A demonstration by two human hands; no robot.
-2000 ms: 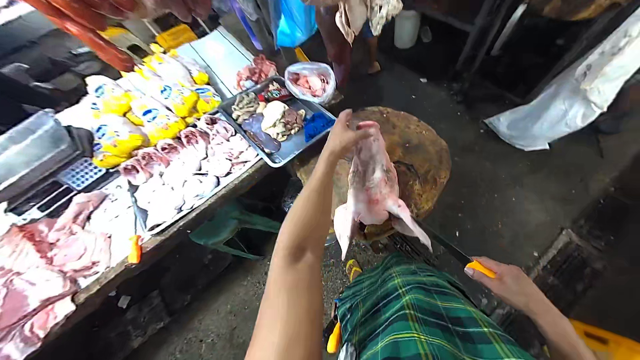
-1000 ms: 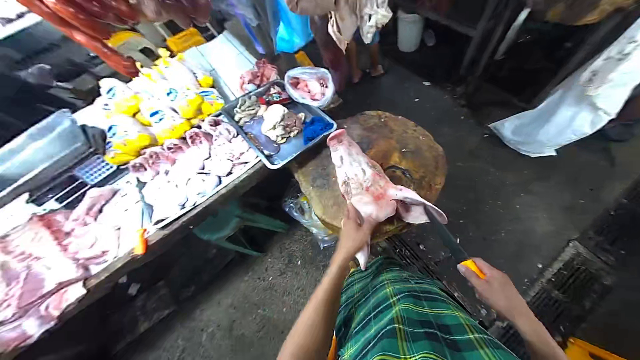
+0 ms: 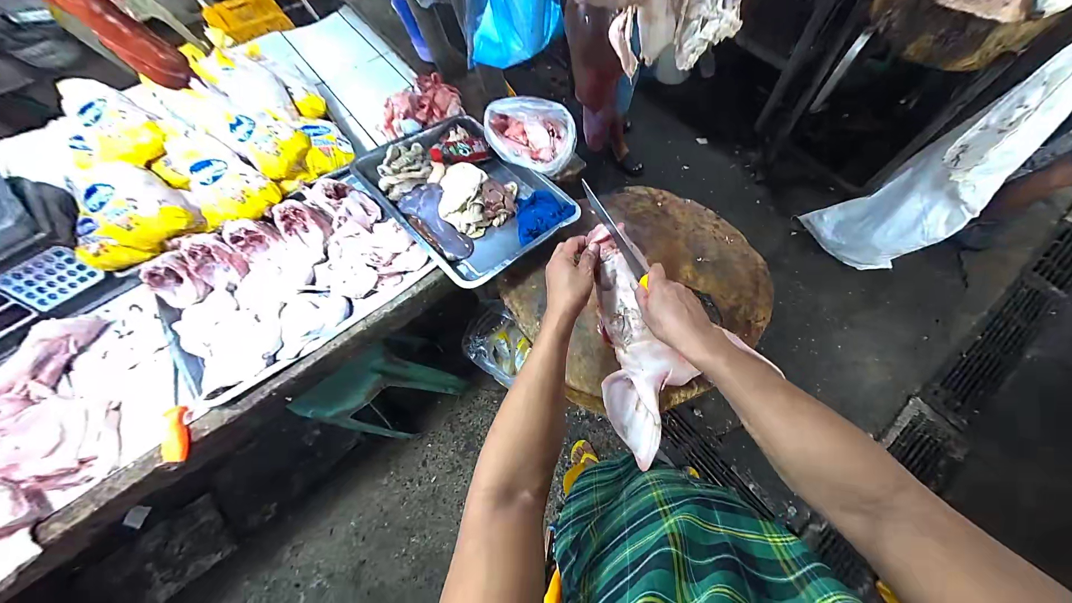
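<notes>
A pig's head (image 3: 624,314) lies on a round wooden chopping block (image 3: 712,243), its snout end away from me and its ears towards my green checked apron. My left hand (image 3: 571,276) grips the snout end from the left side. In my right hand (image 3: 674,314) is a knife (image 3: 614,230) with an orange-yellow handle, mostly covered by my fingers. The blade points up and away to the left, over the snout close to my left fingers. Whether its edge touches the skin I cannot tell.
Left of the block, a counter holds a metal tray (image 3: 469,272) of offal and a blue cloth-like bundle, a plastic bag of meat (image 3: 530,138), poultry pieces and yellow-marked packs (image 3: 134,209). An orange-handled knife (image 3: 176,435) lies at its edge. A green plastic stool (image 3: 368,389) stands below.
My right hand has brought the knife from beside the block's near right edge up over the snout. My left hand has moved from the near end of the head to the snout.
</notes>
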